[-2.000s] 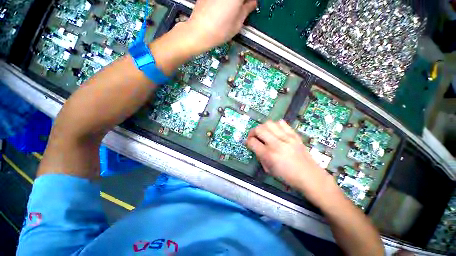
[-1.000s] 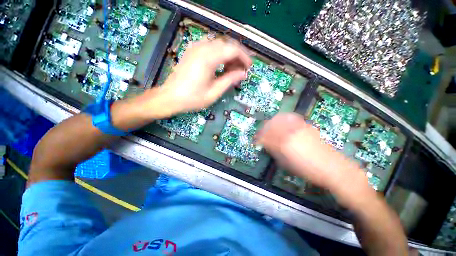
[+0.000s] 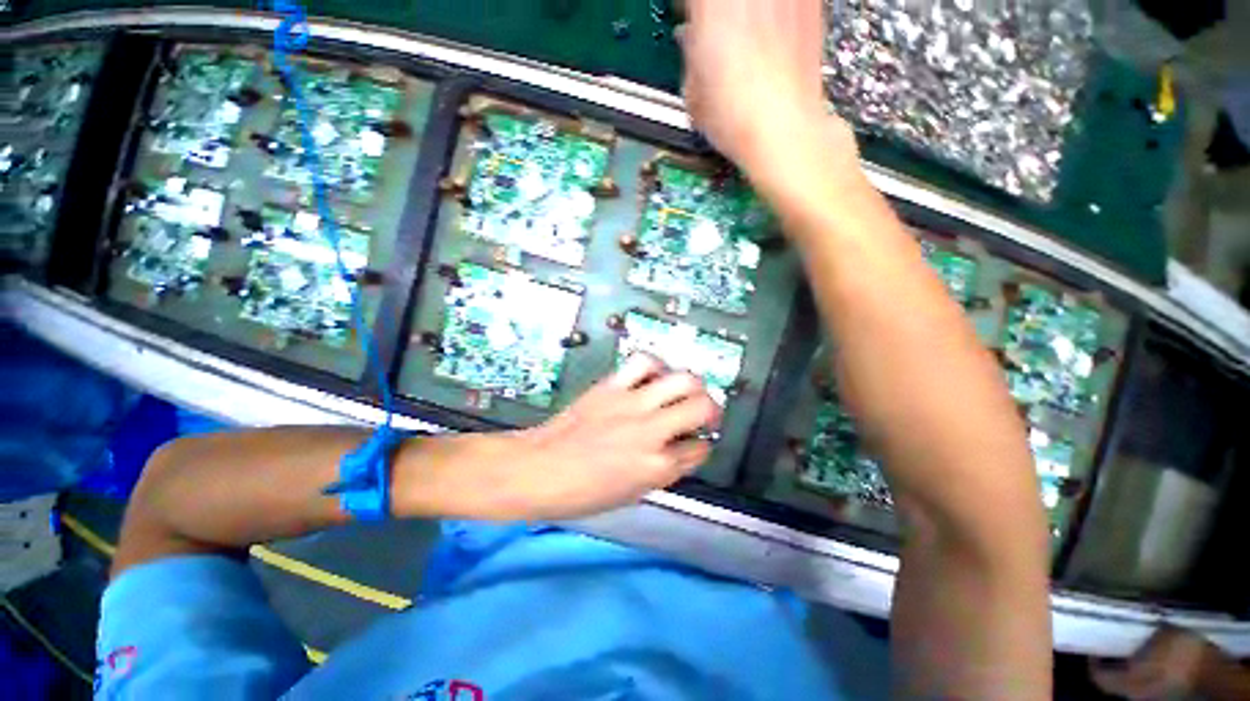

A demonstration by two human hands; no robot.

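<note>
My left hand (image 3: 624, 436), with a blue wrist strap (image 3: 365, 475), is over the lower right circuit board (image 3: 681, 359) of the middle pallet (image 3: 603, 295). Its fingers are bent down at the board; whether they hold a part cannot be seen. My right hand (image 3: 754, 62) reaches across the far conveyor rail at the top edge, beside the silver component pile (image 3: 960, 82). It is partly cut off and its fingertips are not visible. Three other circuit boards lie uncovered on the middle pallet, one of them at the upper left (image 3: 535, 189).
A pallet with four boards (image 3: 304, 281) lies to the left, another (image 3: 1049, 349) to the right, partly under my right forearm. Pale conveyor rails (image 3: 768, 548) run along both sides. A blue cord (image 3: 329, 219) hangs over the left pallet. Another person's hand (image 3: 1165, 667) shows at bottom right.
My left hand has moved down and right to the lower right board. My right hand has moved from the boards up to the far side, by the silver pile. The view has shifted.
</note>
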